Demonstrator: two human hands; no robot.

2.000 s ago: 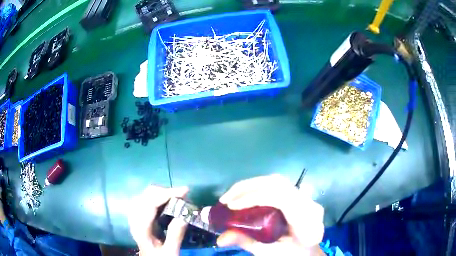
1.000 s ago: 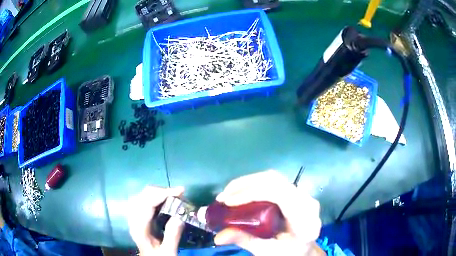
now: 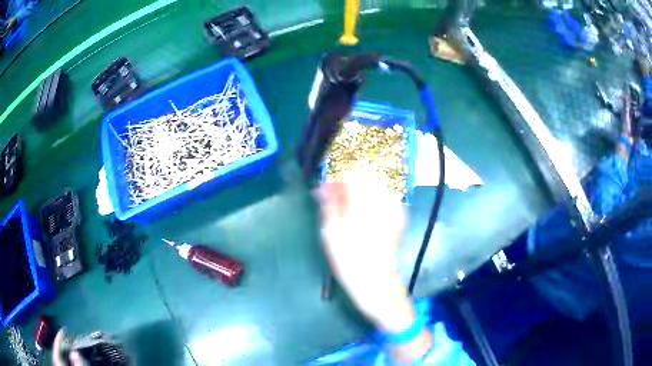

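My right hand (image 3: pixel 361 221) is blurred and reaches to the front edge of the small blue bin of brass parts (image 3: pixel 368 154); its fingers are too blurred to tell whether they hold anything. My left hand (image 3: pixel 63 350) is mostly cut off at the lower left edge, with a dark slotted housing (image 3: pixel 99 350) at its fingers. The dark red bottle (image 3: pixel 214 264) lies on the green bench, its pale nozzle pointing up-left. The black electric screwdriver (image 3: pixel 330 118) hangs tilted beside and partly over the brass bin.
A large blue bin (image 3: pixel 204 179) holds white-silver pins. Loose black rings (image 3: pixel 121 249) and an open black housing (image 3: pixel 63 232) lie left. A black cord (image 3: pixel 437 207) loops down right of the brass bin, over white paper (image 3: pixel 447 168). Another person's blue sleeve (image 3: pixel 608 193) shows at right.
The view has swung right. My right hand has let go of the red bottle, which now lies on the bench, and has moved to the brass bin. My left hand and the housing now show at the lower left.
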